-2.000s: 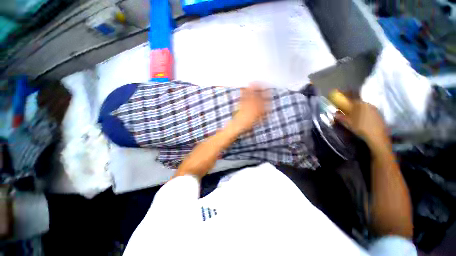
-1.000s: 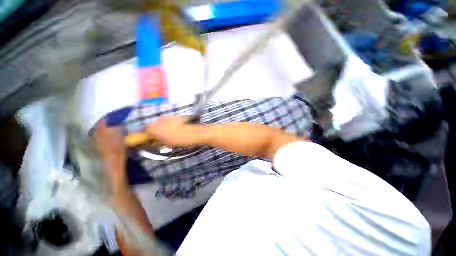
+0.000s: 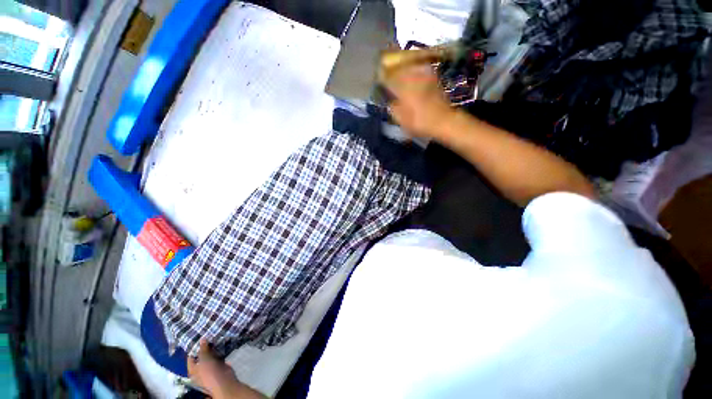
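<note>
A black, white and grey plaid garment lies over a navy padded board, whose rounded end shows at lower left. Dark cloth adjoins the plaid at its upper right end. My left hand, partly cut off by the bottom edge, has its fingers at the garment's lower left edge and appears to pinch it. My right hand is closed around the tan handle of a steam iron, beside the grey metal plate. The iron's soleplate is not clearly visible.
A white-covered table lies behind the board. Two blue bars stand along its left side, one with a red-orange label. A heap of plaid and black cloth fills the upper right. A small white box sits on the grey rail.
My right hand has carried the iron from the board's left part to the plate at upper right. My left hand is now at the garment's left end. The view has turned.
</note>
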